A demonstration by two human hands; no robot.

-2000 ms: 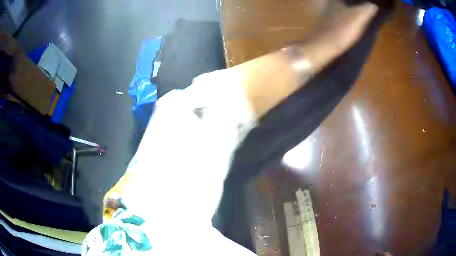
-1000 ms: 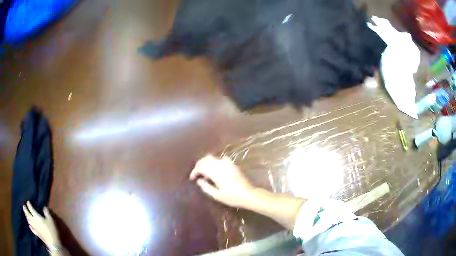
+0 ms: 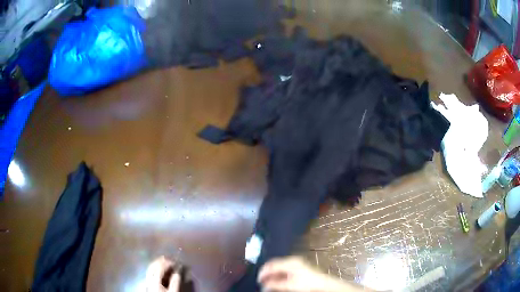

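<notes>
A black garment (image 3: pixel 319 125) lies crumpled across the middle of the table, with a long part running down to the bottom edge. A small white label (image 3: pixel 254 248) shows on its lower left side. My right hand (image 3: pixel 288 275) is at the bottom, closed on the lower part of this garment. My left hand (image 3: pixel 164 275) is cut off by the bottom edge and blurred, its fingers curled above the table; whether it holds anything is unclear. A separate folded black piece (image 3: pixel 71 228) lies at the left.
A blue plastic bag (image 3: pixel 100 51) is at the upper left, beside more black cloth (image 3: pixel 205 28). At the right are a white cloth or paper scrap (image 3: pixel 464 142), a red bag (image 3: pixel 495 80), a thin yellow-green tool (image 3: pixel 463 218) and a white cylinder (image 3: pixel 489 215). A pale strip (image 3: pixel 427 279) lies lower right.
The view has shifted. The black garment now reaches down to my right hand, which was empty over the table. My left hand has left the black piece at the left.
</notes>
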